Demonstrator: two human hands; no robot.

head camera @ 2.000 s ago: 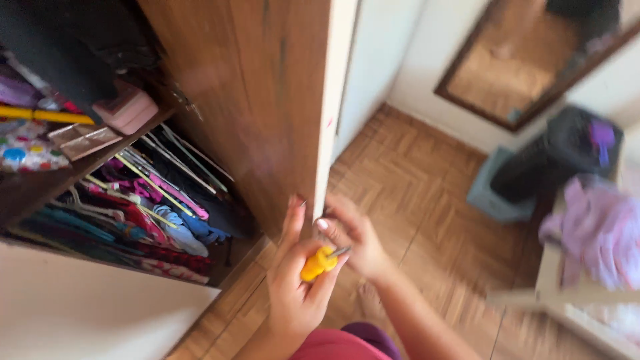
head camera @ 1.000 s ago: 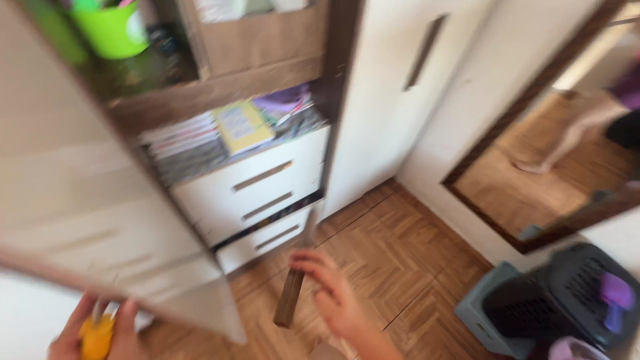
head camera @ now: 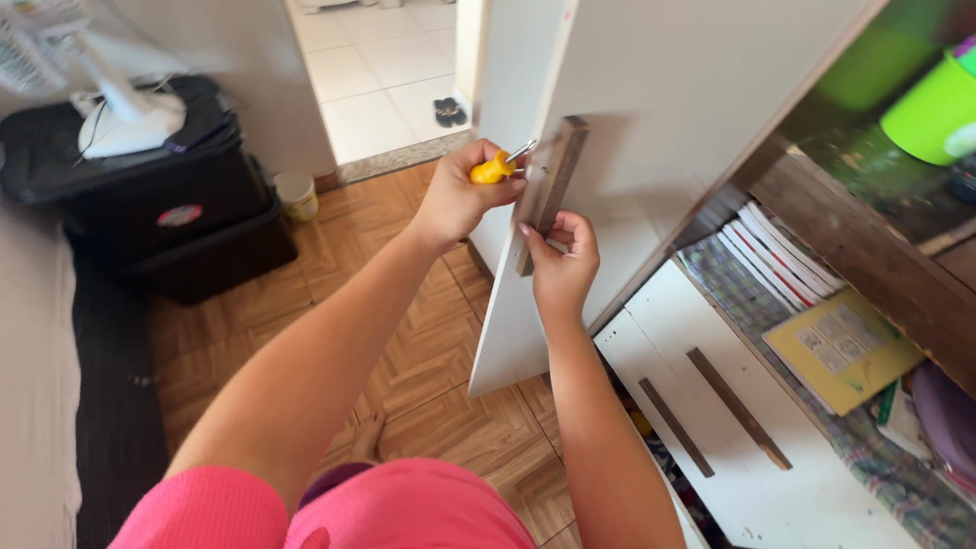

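My left hand [head camera: 465,187] is closed around a yellow-handled screwdriver [head camera: 494,167], its metal shaft pointing up and right beside the edge of a white cabinet door [head camera: 648,114]. A screw seems to stick out by its fingertips, too small to be sure. My right hand [head camera: 563,263] grips the lower part of a dark brown wooden bar handle [head camera: 563,171], which lies lengthwise against the door's face near that edge. Whether the handle is fixed to the door cannot be seen.
Right of the door are white drawers [head camera: 686,427] with brown bar handles, magazines [head camera: 778,263], a yellow booklet [head camera: 842,347] and a green container [head camera: 930,110]. At left a white fan base [head camera: 131,126] stands on a black storage box [head camera: 152,206]. Wood-patterned floor [head camera: 396,335] lies below.
The view has swung strongly to the left. The brown handle, held in my right hand away from the door one second ago, is now against the door's face. The screwdriver remains in my left hand.
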